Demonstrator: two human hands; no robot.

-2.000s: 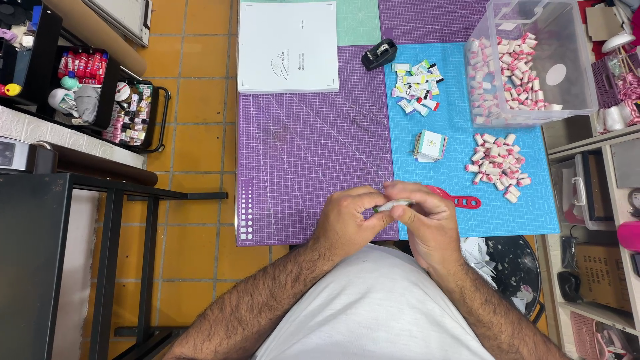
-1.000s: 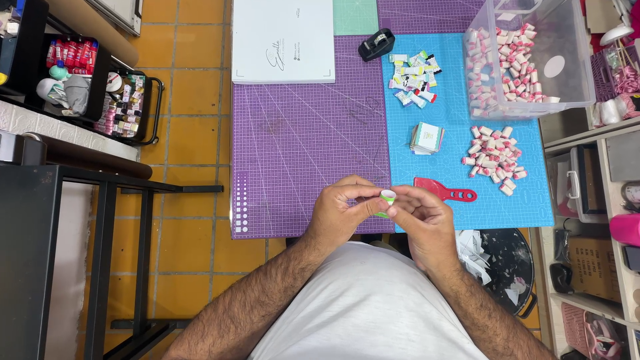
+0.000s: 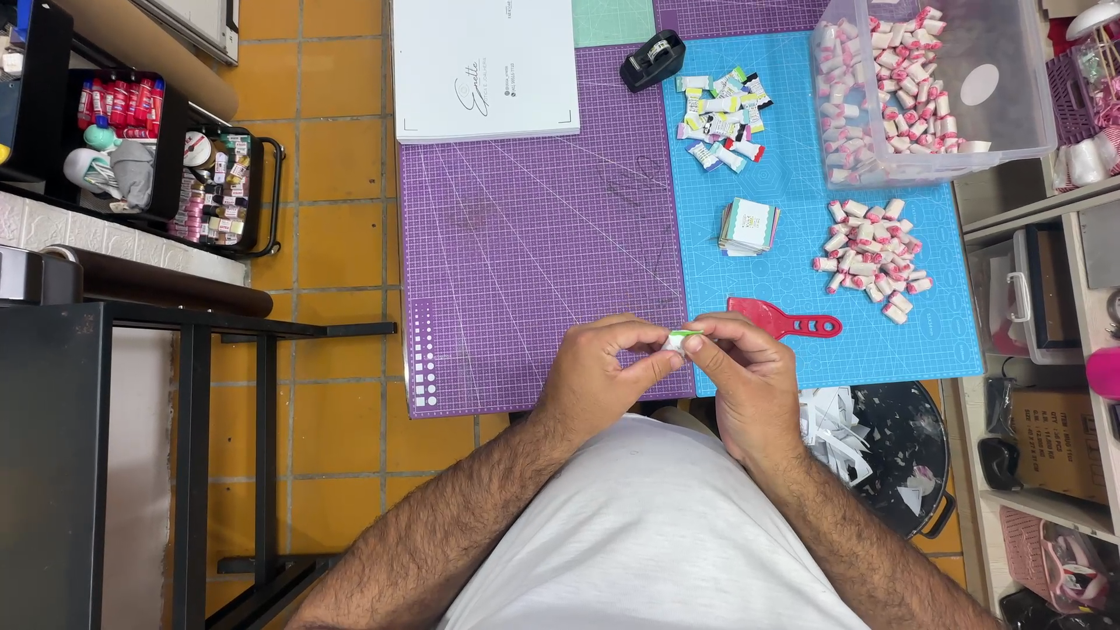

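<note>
My left hand (image 3: 608,363) and my right hand (image 3: 748,376) meet at the front edge of the mats, pinching between them a small white piece with a green-edged wrapper (image 3: 677,339). Just beyond my right fingers lies a red plastic scraper (image 3: 759,317) on the blue cutting mat (image 3: 919,350). Farther back on that mat are a stack of small printed cards (image 3: 750,224), a pile of wrapped candies (image 3: 719,118) with colourful labels, and a pile of pink-and-white candies (image 3: 871,254) without such labels.
A clear plastic bin (image 3: 927,168) of pink-and-white candies stands back right. A black tape dispenser (image 3: 652,61) and a stack of white printed sheets (image 3: 486,79) lie at the back. A purple cutting mat (image 3: 534,262) spreads left; a black bin (image 3: 901,446) with paper scraps stands below right.
Both hands stay together at the mats' front edge. The held piece has turned between my fingers; its green part, below the white end one second ago, now lies along the top.
</note>
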